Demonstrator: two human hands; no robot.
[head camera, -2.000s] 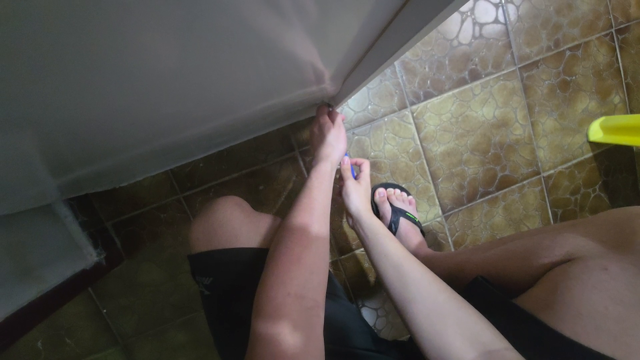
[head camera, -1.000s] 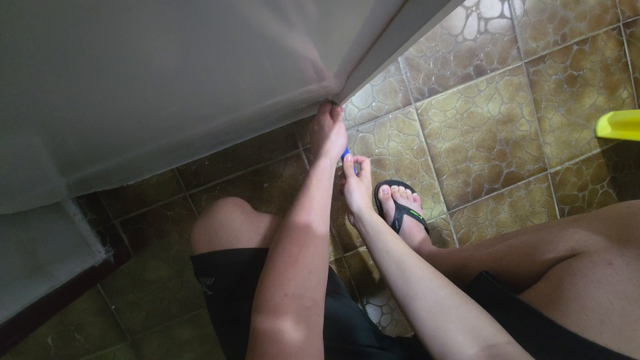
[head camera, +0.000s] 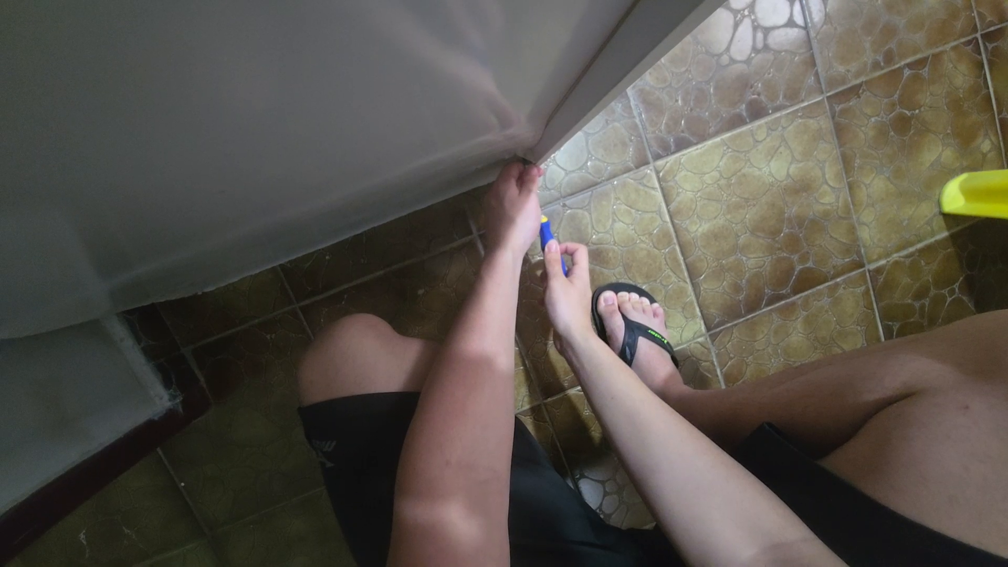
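Observation:
My left hand (head camera: 513, 206) reaches to the lower corner of a pale panel (head camera: 354, 118), its fingertips at a small dark thing on the bottom edge that is too hidden to name. Just below and to the right, my right hand (head camera: 568, 290) is closed round a blue handle with a yellow end (head camera: 546, 232), apparently a hand tool's. The handle points up toward the left hand's wrist side. Whether a shaft or tip extends from it cannot be seen.
Brown patterned floor tiles (head camera: 756, 213) lie beneath. My foot in a black flip-flop (head camera: 634, 335) stands right of the right hand. A yellow object (head camera: 976, 194) juts in at the right edge. A dark red skirting strip (head camera: 102, 465) runs along the lower left.
More of the blue handle shows above the right hand's fingers than one second ago. The left hand stays at the panel's corner.

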